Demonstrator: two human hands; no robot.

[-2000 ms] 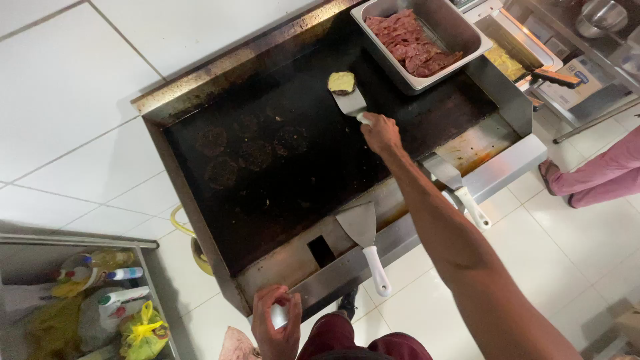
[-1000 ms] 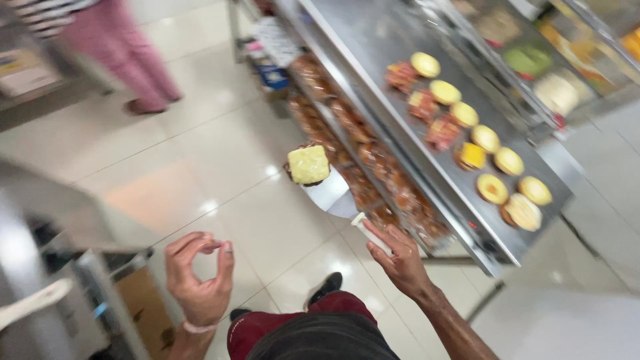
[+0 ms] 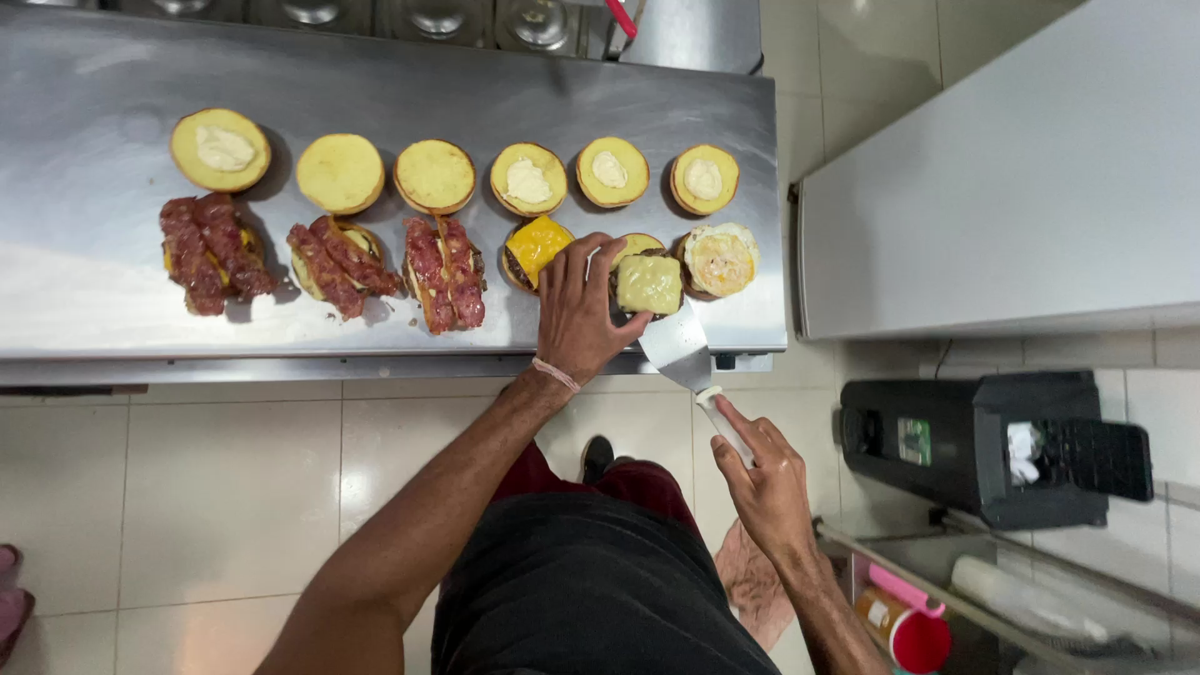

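My right hand (image 3: 764, 469) grips the white handle of a metal spatula (image 3: 682, 347). On its blade lies a burger patty topped with melted pale cheese (image 3: 649, 284), over a bun half (image 3: 640, 246) that shows behind it. My left hand (image 3: 586, 300) curves around the patty's left side, fingertips and thumb at its edge. Left of it sits a patty with orange cheese (image 3: 536, 246) on a bun, and to the right a fried egg (image 3: 720, 260) tops another. Farther left, bacon strips (image 3: 445, 272) cover several burgers. Behind them stands a row of bun tops (image 3: 527, 183), most with a dab of pale sauce.
The burgers stand on a stainless steel counter (image 3: 75, 309), with metal containers (image 3: 431, 17) along its back. A white panel (image 3: 994, 187) rises at the right. Below it are a black bin (image 3: 923, 445) with its lid open and a shelf (image 3: 975, 591) holding bottles.
The view has swung from the griddle to the steel counter. The spatula with the cheese-topped patty is now at the burger row, and my left hand has come beside the patty.
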